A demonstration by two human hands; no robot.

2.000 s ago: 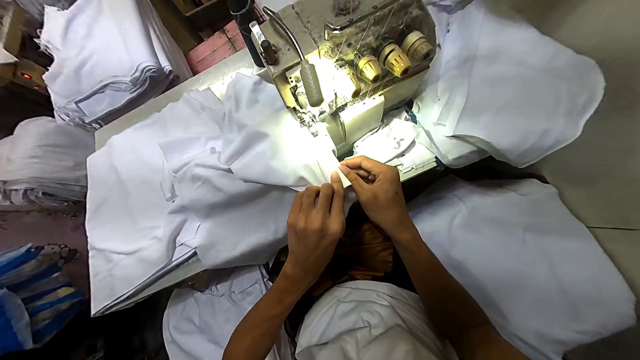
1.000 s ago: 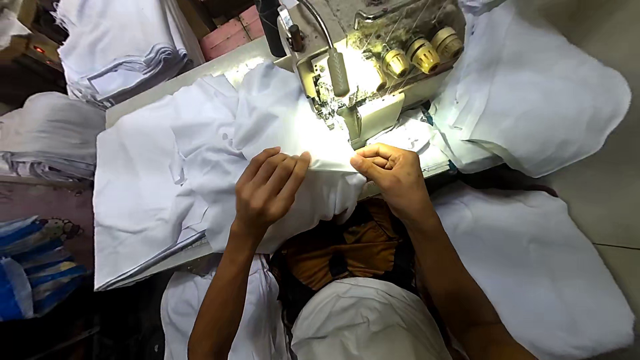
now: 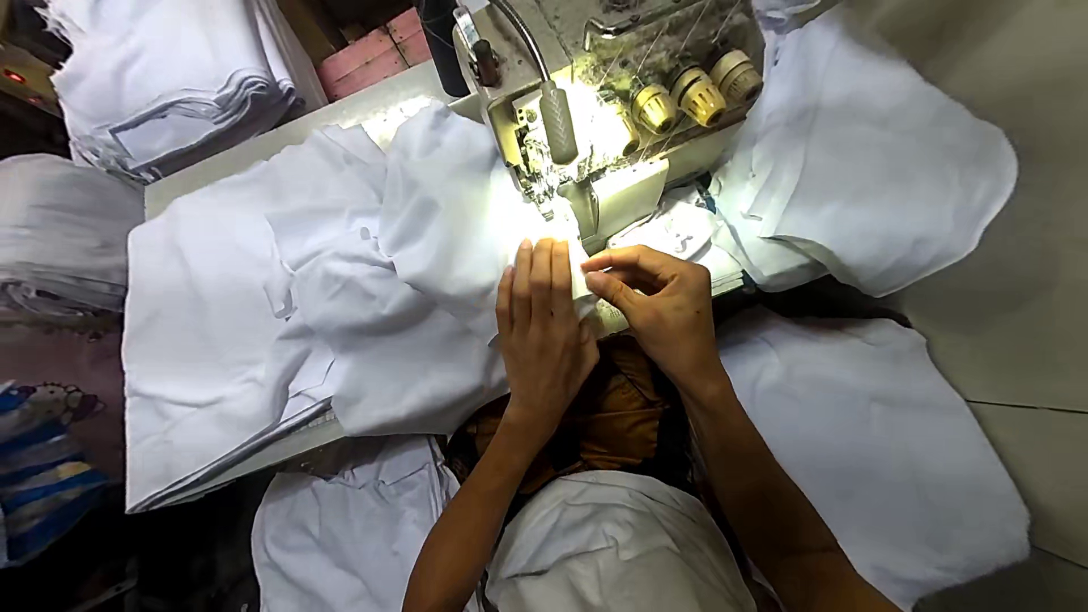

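White fabric [image 3: 425, 340] lies bunched over the sewing table, with its right end under the lit needle area of an industrial overlock sewing machine [image 3: 629, 195]. My left hand [image 3: 544, 327] rests flat on that fabric just below the presser foot, fingers extended and close together. To its right, my right hand [image 3: 654, 297] pinches the fabric's edge between thumb and forefinger. Glare hides the needle and the fabric right beneath it. A gray-handled flexible lamp [image 3: 558, 123] hangs over the needle area, left of several yellow tension knobs [image 3: 699, 95].
Stacked white cloth [image 3: 195, 76] stands behind the table at the upper left, near a grayish bundle [image 3: 64, 225]. More white cloth [image 3: 884, 161] drapes right of the machine, and further panels [image 3: 867, 450] hang below it. A blue-striped cloth [image 3: 51, 476] is at the far left.
My left hand has moved from pinching the fabric edge, apart from my right hand, to lying flat beside it near the presser foot. My right hand still pinches the edge.
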